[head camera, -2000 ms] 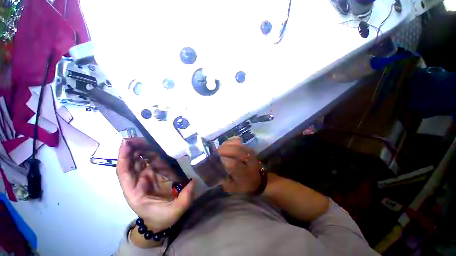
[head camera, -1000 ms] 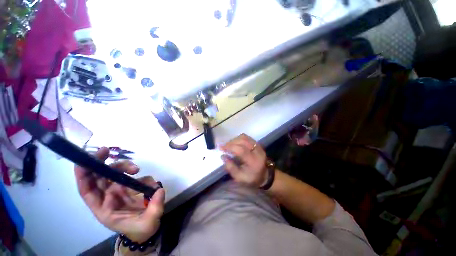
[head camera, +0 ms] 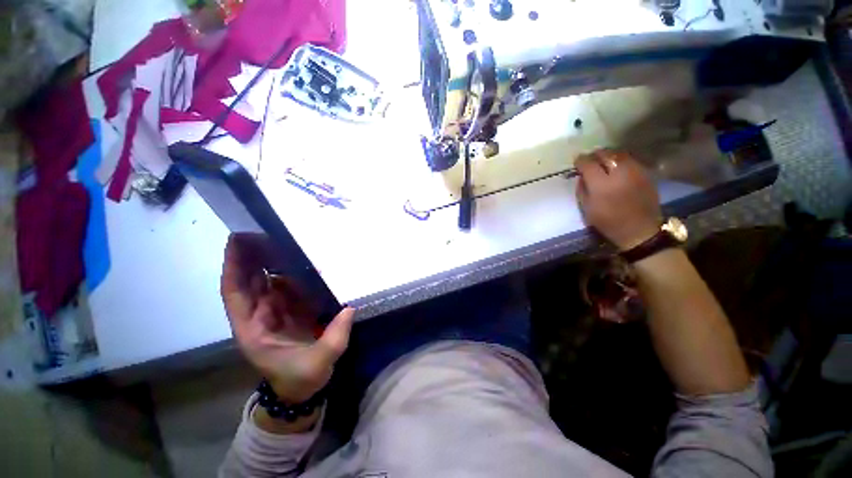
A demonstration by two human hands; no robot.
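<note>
My left hand (head camera: 285, 317), with black beads at the wrist, holds a black smartphone (head camera: 264, 219) tilted over the table's front part. My right hand (head camera: 621, 201), with a wristwatch, is on the right, fingers curled by the right end of a thin dark line (head camera: 509, 191) along the machine bed. Whether it grips anything is unclear. The sewing machine (head camera: 598, 79) has its open end to the left, with metal parts (head camera: 448, 151) bared. A dark handle (head camera: 465, 207) stands out below them. A loose end cover (head camera: 332, 84) lies left of the machine.
Thread snips (head camera: 318, 187) lie on the white table (head camera: 187, 280) beyond the phone. Magenta and pale fabric scraps (head camera: 140, 140) and a black-handled long screwdriver (head camera: 166, 187) are at the left. A blue-tipped thing (head camera: 745, 137) is at the table's right end. The table's grey edge (head camera: 467, 271) runs before me.
The view has drawn back, showing more of the machine and table. My right hand has moved right along the bed, away from the open end. My left hand still holds the phone.
</note>
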